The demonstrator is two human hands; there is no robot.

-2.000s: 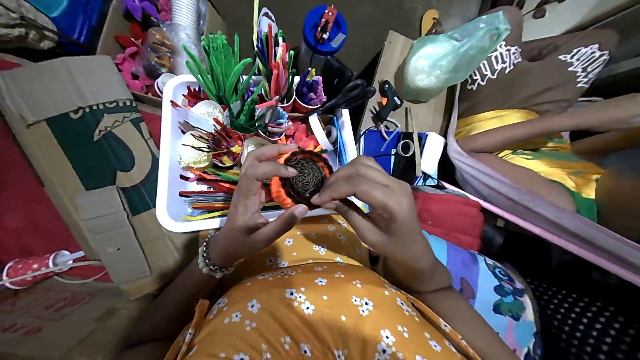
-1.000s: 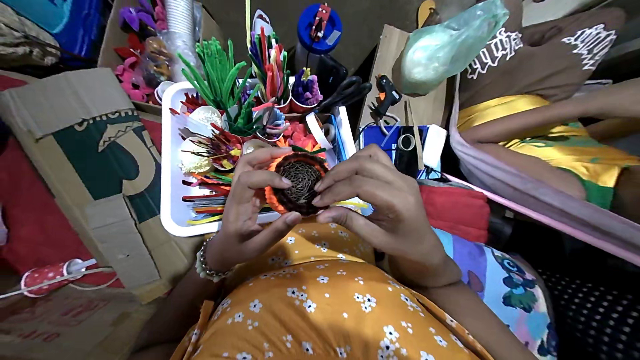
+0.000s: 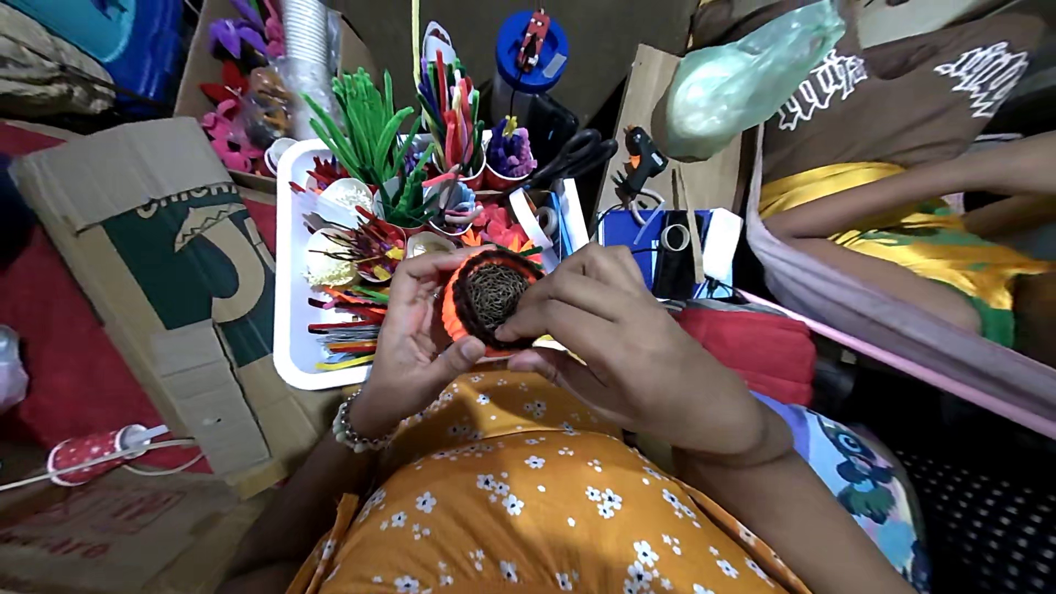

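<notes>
A small round craft piece (image 3: 493,295) has a coiled brown centre, a dark fuzzy ring and an orange fuzzy outer side. My left hand (image 3: 421,338) grips its left and lower side, with a beaded bracelet on the wrist. The fingertips of my right hand (image 3: 606,330) touch the lower right of its face; whether they pinch anything is hidden. Just behind the piece stands a white plastic tray (image 3: 290,330) holding green pipe cleaners (image 3: 367,124), cups of coloured pipe cleaners (image 3: 454,124) and loose red, grey and yellow stems (image 3: 346,338).
Black scissors (image 3: 577,155) and a black glue gun (image 3: 642,161) lie beyond the tray's right side. A blue box (image 3: 631,239) sits nearer. Flattened cardboard (image 3: 157,272) is at the left. Another person sits at the right, beside a tied green plastic bag (image 3: 734,91).
My right fingers have shifted over the face of the round piece, from its right edge to its lower right. My left hand keeps its hold.
</notes>
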